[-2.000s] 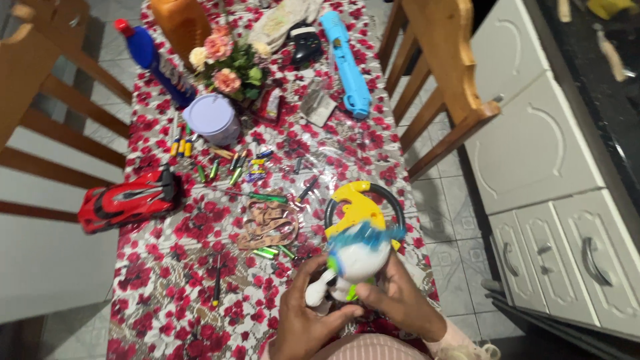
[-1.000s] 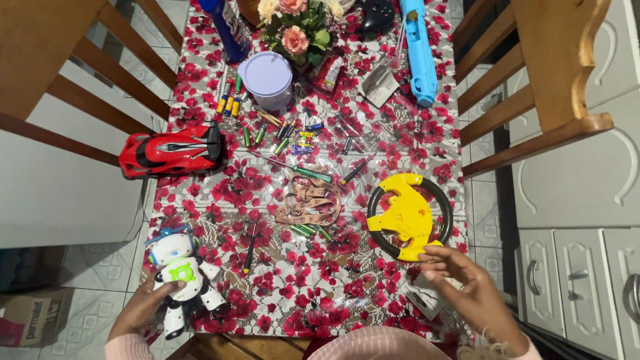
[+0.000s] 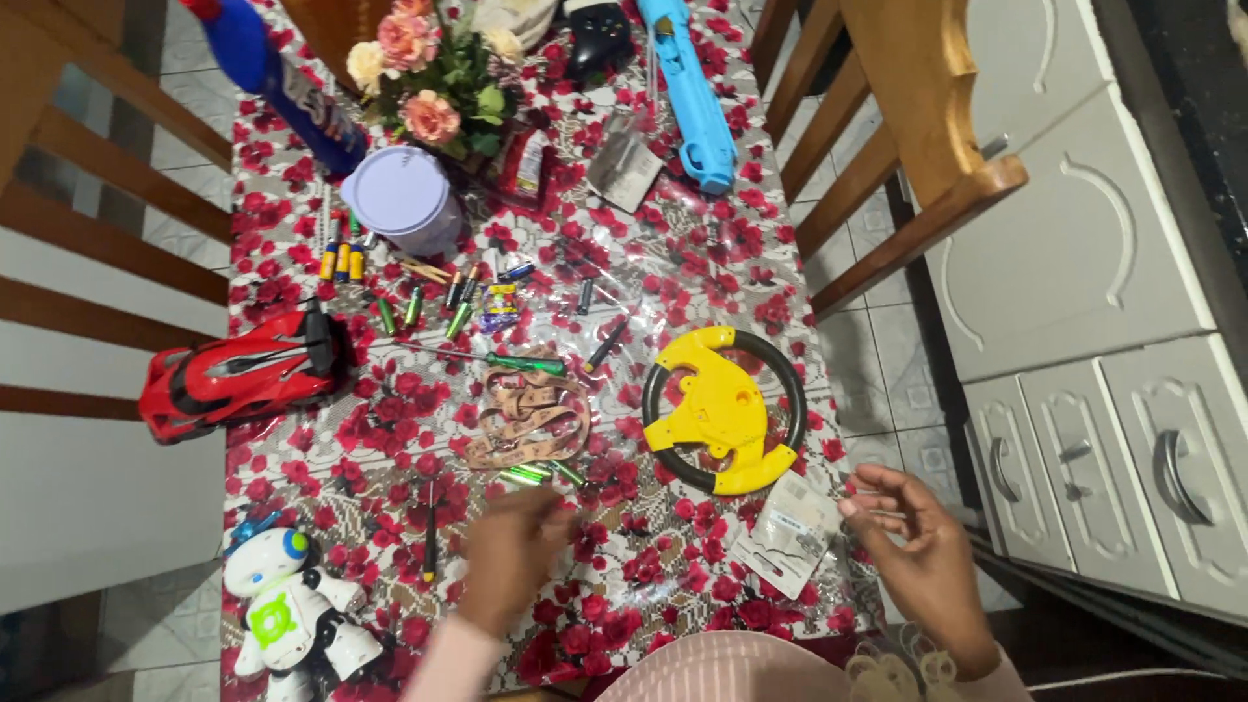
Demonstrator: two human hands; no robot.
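Note:
My left hand (image 3: pixel 517 551), somewhat blurred, is over the flowered tablecloth just below some green batteries (image 3: pixel 531 474); whether it holds anything cannot be seen. My right hand (image 3: pixel 902 526) has its fingers apart and empty, beside a torn blister package (image 3: pixel 788 531). Above that package lies a yellow and black toy steering wheel (image 3: pixel 721 409), its back side up. A white toy robot (image 3: pixel 292 614) lies on its back at the lower left. Between robot and left hand is a small screwdriver (image 3: pixel 430 536). A tan printed strap (image 3: pixel 531 419) lies coiled near a green-handled screwdriver (image 3: pixel 526 365).
A red toy car (image 3: pixel 244 375) is at the table's left edge. Farther back are a lidded lilac tub (image 3: pixel 405 200), a blue bottle (image 3: pixel 292 97), artificial flowers (image 3: pixel 429 78), a blue toy gun (image 3: pixel 690 97) and a game controller (image 3: pixel 597 39). Wooden chairs (image 3: pixel 907 117) flank the table.
The toy robot went from both hands to the table's lower left, where my left hand let it go. That hand has since moved right, toward the middle. The steering wheel lies where it was.

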